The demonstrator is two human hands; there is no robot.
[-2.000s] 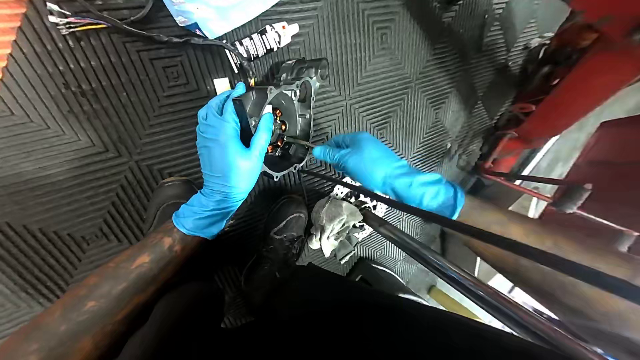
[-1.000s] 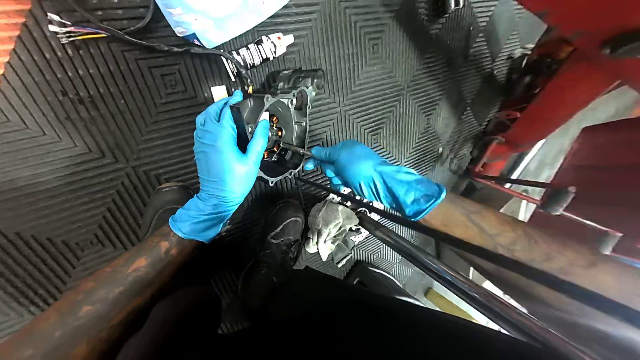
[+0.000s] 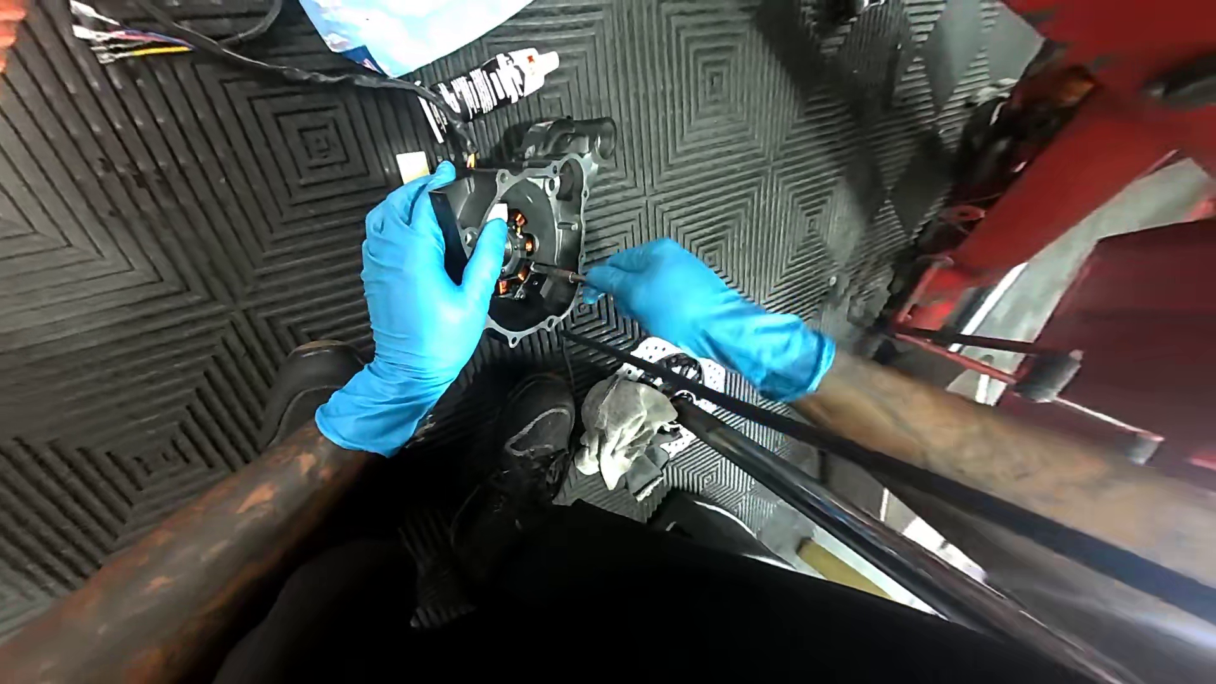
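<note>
My left hand (image 3: pixel 423 285), in a blue glove, grips the left side of a dark metal engine cover (image 3: pixel 570 237), its thumb laid over the inside. Within the cover sits a stator with copper windings (image 3: pixel 518 247), partly hidden by that thumb. My right hand (image 3: pixel 674 290), gloved the same way, holds a thin metal tool (image 3: pixel 558 274) whose tip reaches the stator; its handle is hidden in the fingers, so its exact kind is unclear. A black cable (image 3: pixel 323 76) runs from behind the cover to loose coloured wires (image 3: pixel 123 36) at upper left.
A tube with writing (image 3: pixel 499 84) and a blue-white sheet (image 3: pixel 408 28) lie above the cover on the ribbed rubber mat (image 3: pixel 712 85). Below are a crumpled grey rag (image 3: pixel 622 427), a black bar (image 3: pixel 807 494) and a shoe (image 3: pixel 537 427). A red metal frame (image 3: pixel 1035 190) stands at right.
The tool and my right hand have shifted slightly at the stator. My left hand keeps its hold on the cover.
</note>
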